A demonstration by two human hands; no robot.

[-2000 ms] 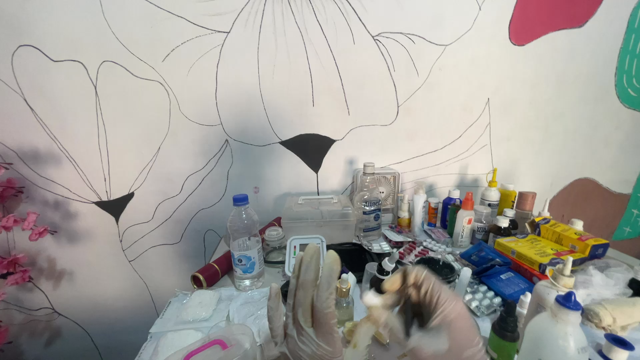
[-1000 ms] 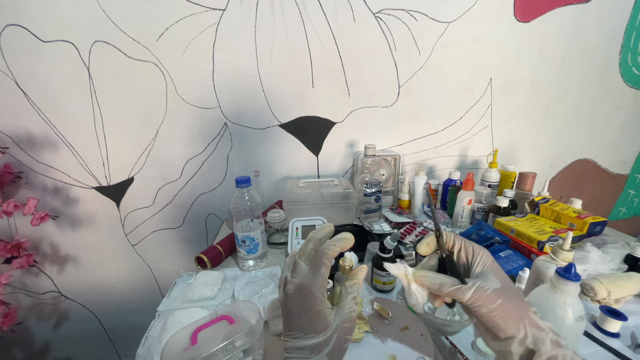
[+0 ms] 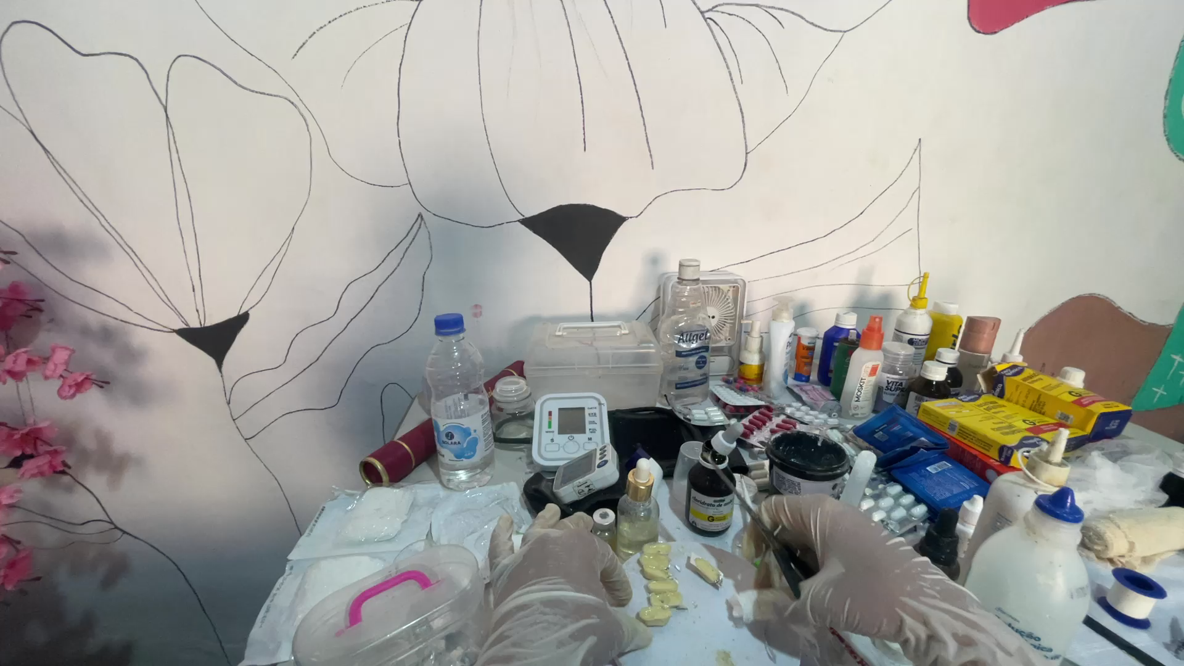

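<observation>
My left hand [image 3: 560, 587], in a pale translucent glove, is low over the table beside a small glass vial [image 3: 604, 529] and a dropper bottle [image 3: 637, 509]; whether it holds anything is hidden. My right hand [image 3: 860, 573], gloved too, grips a dark slender metal tool [image 3: 775, 546], its kind unclear, with a crumpled whitish piece [image 3: 754, 606] at the fingers. Between the hands, several yellowish wrapped pieces [image 3: 657, 587] lie in a column on a light surface, with one more [image 3: 706, 569] to their right. A brown dropper bottle [image 3: 710, 499] stands behind them.
A clear tub with a pink handle [image 3: 388, 601] is at left, near gauze packs [image 3: 375, 515] and a water bottle [image 3: 460, 416]. Blood pressure monitors [image 3: 571, 430] and a black-lidded jar [image 3: 807, 462] stand behind my hands. Boxes [image 3: 980, 425], blister packs and a white squeeze bottle [image 3: 1031, 573] crowd the right.
My left hand has lowered from its raised position beside the vials, uncovering the monitors and dropper bottle. The right hand has also moved down, still with the dark tool.
</observation>
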